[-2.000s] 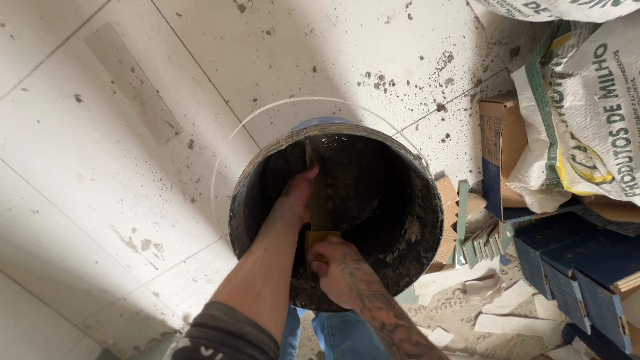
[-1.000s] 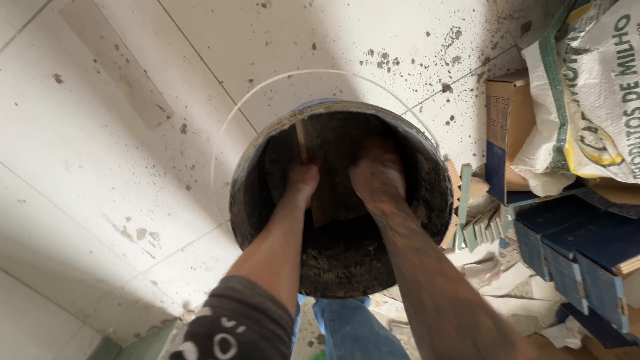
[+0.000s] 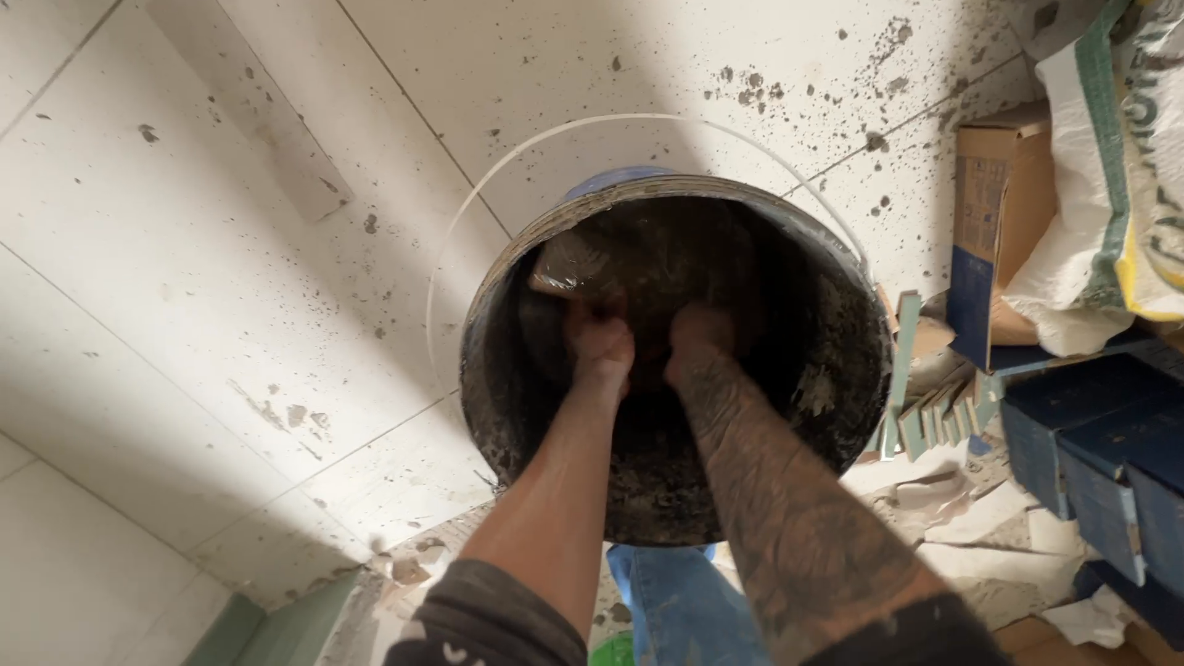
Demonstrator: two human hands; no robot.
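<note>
A round bucket (image 3: 814, 388), dark inside and crusted with dried mortar, stands below me with its thin white handle (image 3: 647, 116) around the far side. Both my hands reach down into it. My left hand (image 3: 601, 338) has its fingers curled near the lower edge of a wet, shiny flat piece (image 3: 573, 264) of unclear kind. To its right is my right hand (image 3: 701, 338), deep in shadow, its fingers mostly hidden. Whether either hand grips the flat piece cannot be told. The bucket's bottom is too dark to make out.
Splattered large pale tiles (image 3: 305, 388) surround the bucket. At right are a cardboard box (image 3: 999, 213), a woven plastic sack (image 3: 1073, 240), several dark blue boxes (image 3: 1064, 398), upright tile strips (image 3: 934, 416) and broken pale scraps (image 3: 980, 518). A green object (image 3: 610, 649) lies near jeans-clad legs (image 3: 684, 601).
Two seconds ago my hands were at a long narrow tool with a yellowish part; now that part is out of sight. A wet flat surface shows tilted in the bucket above my left hand.
</note>
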